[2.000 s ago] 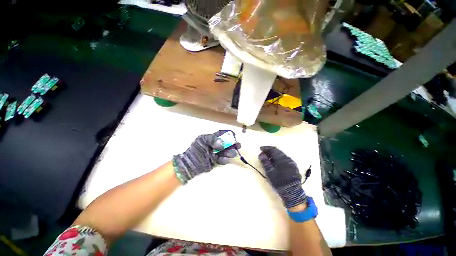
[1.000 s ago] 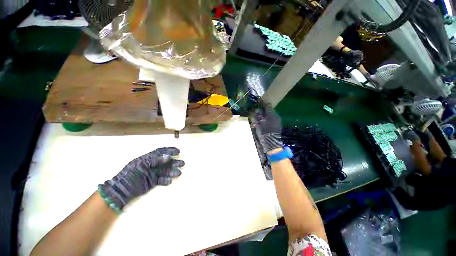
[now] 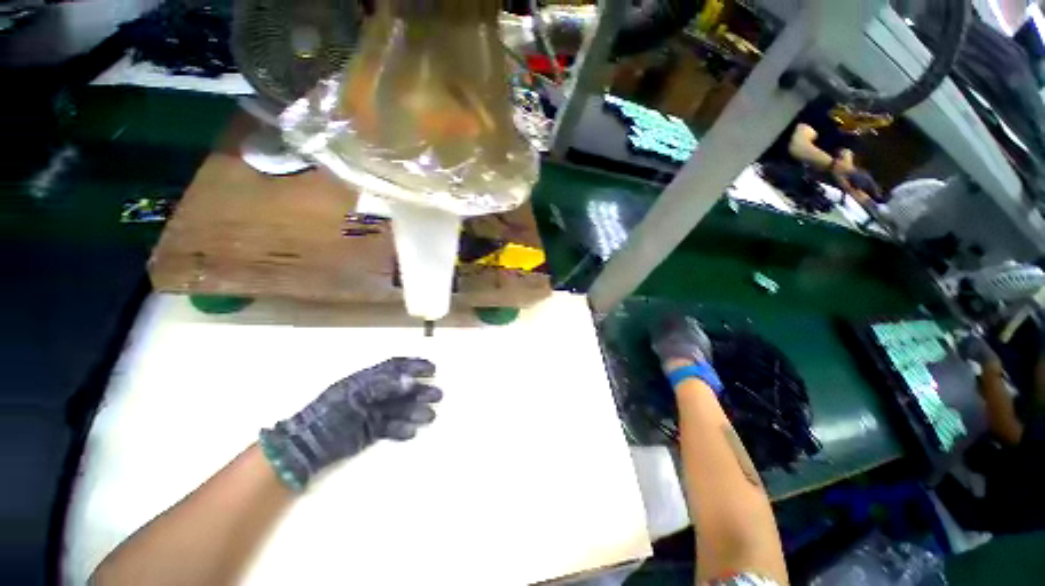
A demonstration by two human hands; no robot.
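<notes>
My left hand [image 3: 358, 418], in a grey-black knitted glove with a green cuff, is over the white board [image 3: 504, 458]. Its fingers are loosely curled and apart, with nothing seen in them. My right hand [image 3: 681, 341], gloved with a blue band at the wrist, is at the left edge of the black cable pile [image 3: 762, 401] on the green surface. Its fingertips are blurred and partly hidden, so I cannot tell whether it holds a cable. The white tapering arm [image 3: 426, 263] points down at the board, its dark tip above and right of my left hand.
The wooden base [image 3: 229, 240] stands behind the white board, with a fan [image 3: 296, 52] behind it. A grey metal post [image 3: 699, 172] rises behind my right hand. Green circuit boards [image 3: 917, 366] lie on a black mat at right, near another person's hand [image 3: 976, 349].
My right hand has moved from beside the post down to the cable pile. My left hand stays over the white board in much the same pose. The camera view has shifted slightly.
</notes>
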